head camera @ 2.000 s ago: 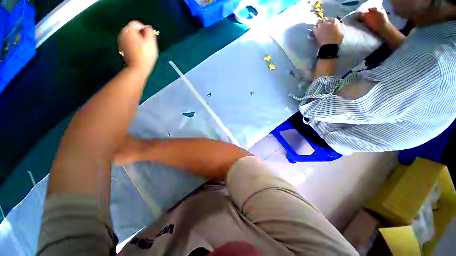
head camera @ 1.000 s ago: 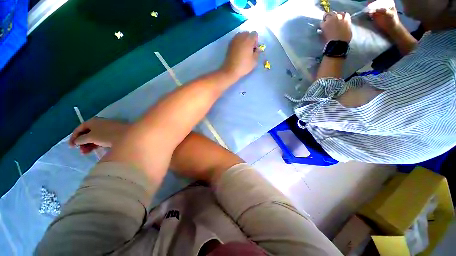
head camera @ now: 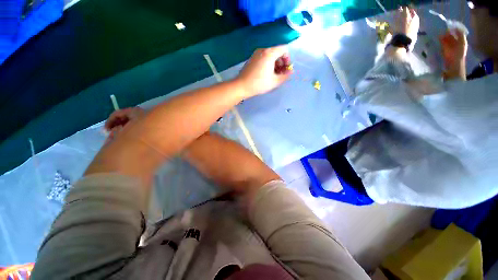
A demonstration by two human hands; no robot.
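Note:
My left hand (head camera: 268, 70) reaches across to the right above the pale table cover (head camera: 273, 134), its fingers closed on a small yellow part (head camera: 290, 67). Another yellow part (head camera: 317, 85) lies on the cover to its right. My right hand (head camera: 123, 119) is at the cover's belt-side edge on the left, fingers curled, partly hidden behind my left forearm; whether it holds anything cannot be told. My forearms cross. A loose pile of small white parts (head camera: 59, 187) lies on the cover at the left. Two small whitish-yellow pieces (head camera: 180, 25) sit apart on the green belt.
A blue bin (head camera: 267, 10) stands beyond the belt, another blue bin (head camera: 27, 24) at upper left. A tape roll (head camera: 300, 19) lies near the top. A neighbour in a striped shirt (head camera: 426, 142) works at right. A blue stool (head camera: 338, 180) and cardboard box (head camera: 437, 254) are below.
My left hand has moved from above the belt to the yellow parts and taken hold of one. Two pieces now lie on the belt. My right hand has come into view at the left.

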